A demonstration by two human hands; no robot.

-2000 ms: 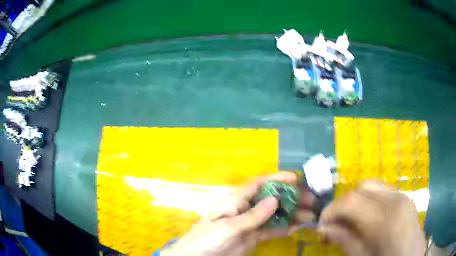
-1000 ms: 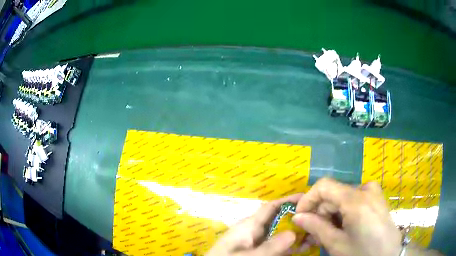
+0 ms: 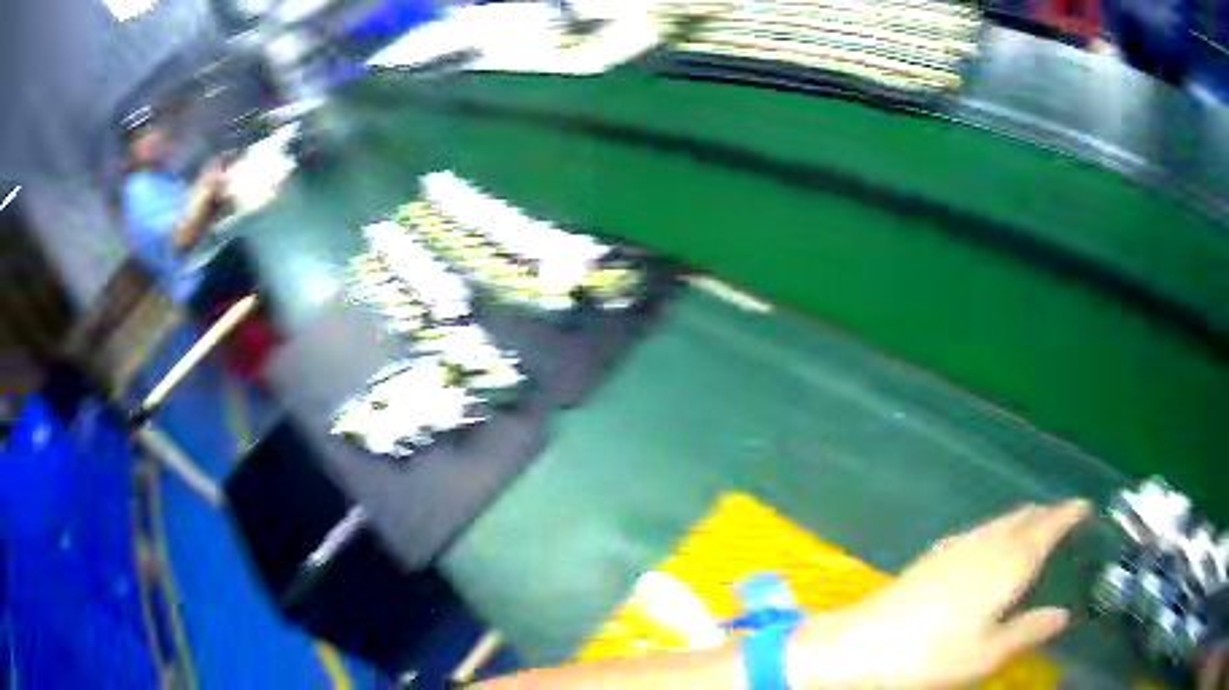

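The picture is blurred. My left hand [image 3: 950, 600], with a blue band on its wrist, reaches in from the bottom edge towards the right. Its thumb and fingers are apart and nothing shows in them. Just beyond its fingertips, cut by the right edge, stands a group of circuit board assemblies with white plug ends [image 3: 1166, 566]. The large yellow adhesive sheet [image 3: 735, 546] lies on the green mat, partly under my left forearm. My right hand cannot be made out.
Dense rows of waiting units [image 3: 499, 249] and a heap of them [image 3: 411, 404] lie on a dark mat [image 3: 445, 492] at left. A bright green strip [image 3: 836, 229] runs behind the bench. A person in light blue [image 3: 155, 209] is at far left, above a blue floor [image 3: 216, 607].
The view has swung left. My left hand has left the small board it held and now reaches right. My right hand has gone out of clear view. The waiting units now show nearer the middle.
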